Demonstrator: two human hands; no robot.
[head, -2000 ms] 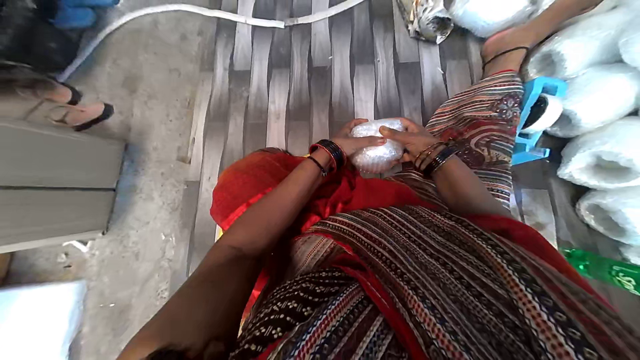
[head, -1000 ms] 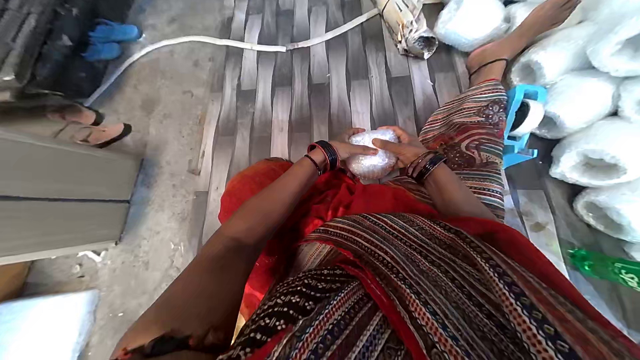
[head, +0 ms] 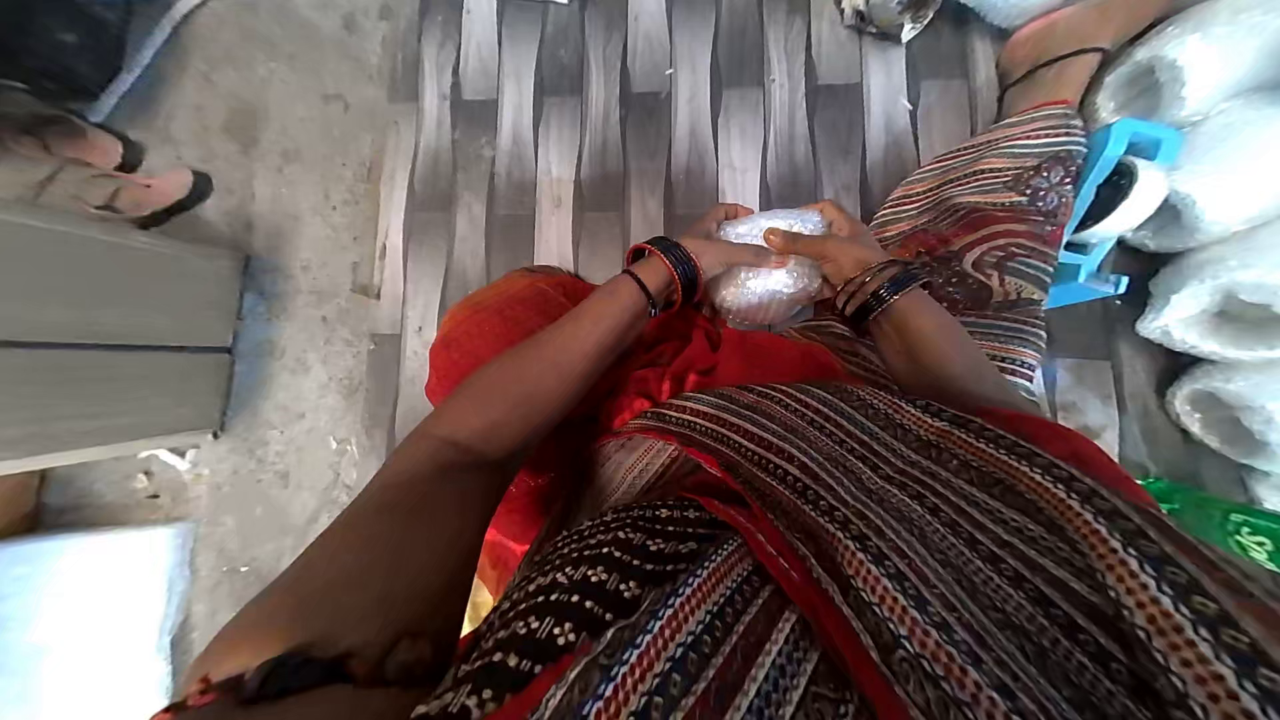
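Observation:
A rounded bundle in clear plastic wrap [head: 768, 292] rests between both hands, just above the red cloth on my lap. My left hand [head: 735, 250] grips it from the left, its thumb laid across the top. From the right, my right hand [head: 835, 245] holds it, with the thumb over the upper face and close to the other thumb. The far-side fingers are partly hidden behind the bundle. What lies inside the wrap cannot be told. Dark bangles circle both wrists.
A blue tape dispenser [head: 1095, 250] with a tape roll stands beside my knee. Several plastic-wrapped rolls [head: 1225, 300] lie along the right. A green bottle [head: 1220, 520] is at lower right. Grey boxes [head: 110, 310] and sandals [head: 160, 195] are at left, on the concrete beside the patterned mat [head: 630, 130].
Both hands keep hold of the wrapped bundle, and their fingers have shifted over it. The view has moved somewhat.

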